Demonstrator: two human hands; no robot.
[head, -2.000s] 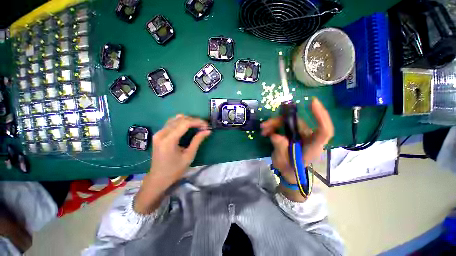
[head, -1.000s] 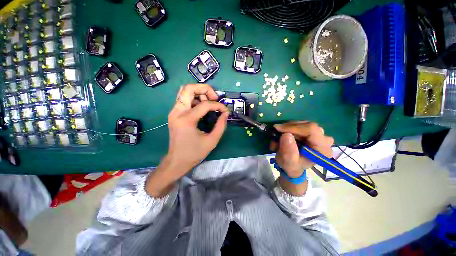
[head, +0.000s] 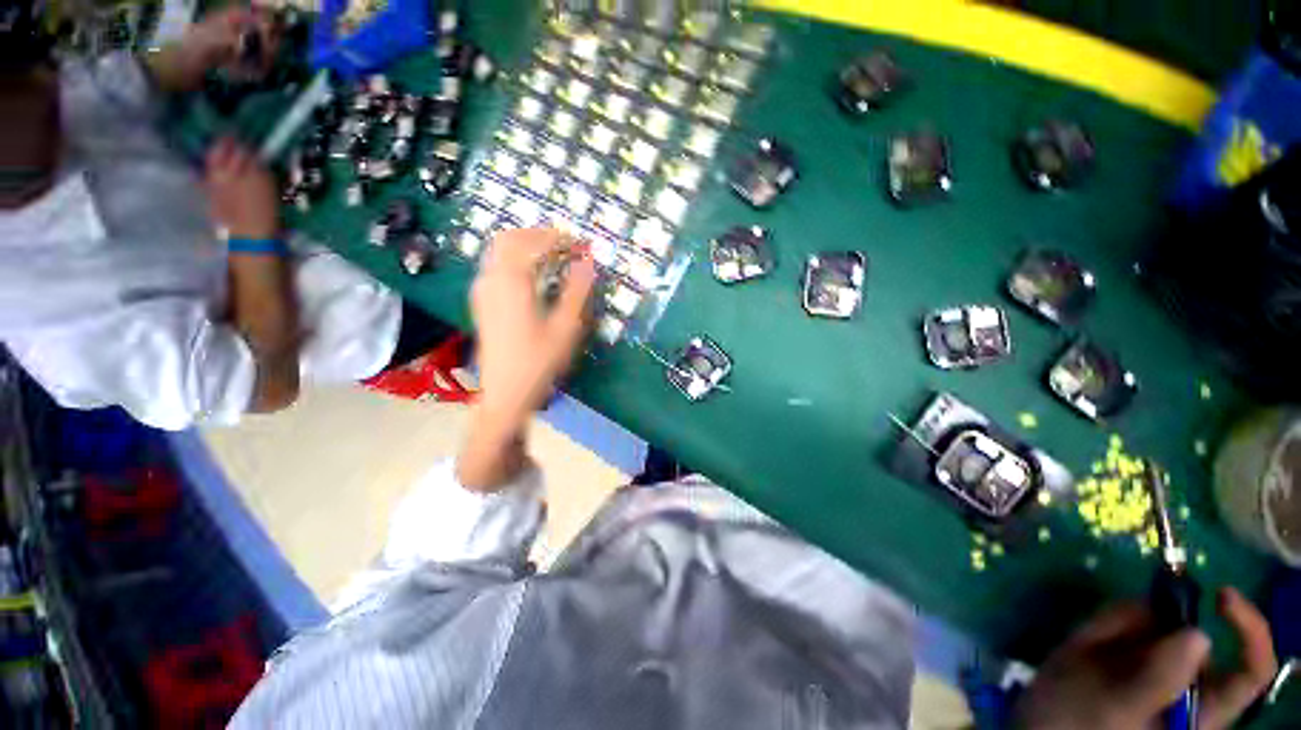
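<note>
My left hand (head: 528, 321) is over the near edge of the clear blister tray (head: 628, 121) with its rows of whitish parts. Its thumb and fingers are bent towards the parts; whether it grips one I cannot tell. My right hand (head: 1141, 663), blurred at the lower right, holds the soldering iron (head: 1163, 521) with its metal tip pointing away from me. A square black watch housing (head: 987, 474) sits in the dark fixture (head: 935, 417), left of the iron. A thin solder wire end lies beside it.
Several housings (head: 833, 284) lie spread on the green mat (head: 799, 385). Tiny yellow squares (head: 1120, 492) lie right of the fixture. A whitish cup (head: 1270, 478) is at the right edge. Another worker's sleeve (head: 143, 321) and hands are at the left, near a blue bin (head: 368, 32).
The view has swung to the left. My left hand has left the fixture and moved to the tray. The iron's tip has lifted away from the housing.
</note>
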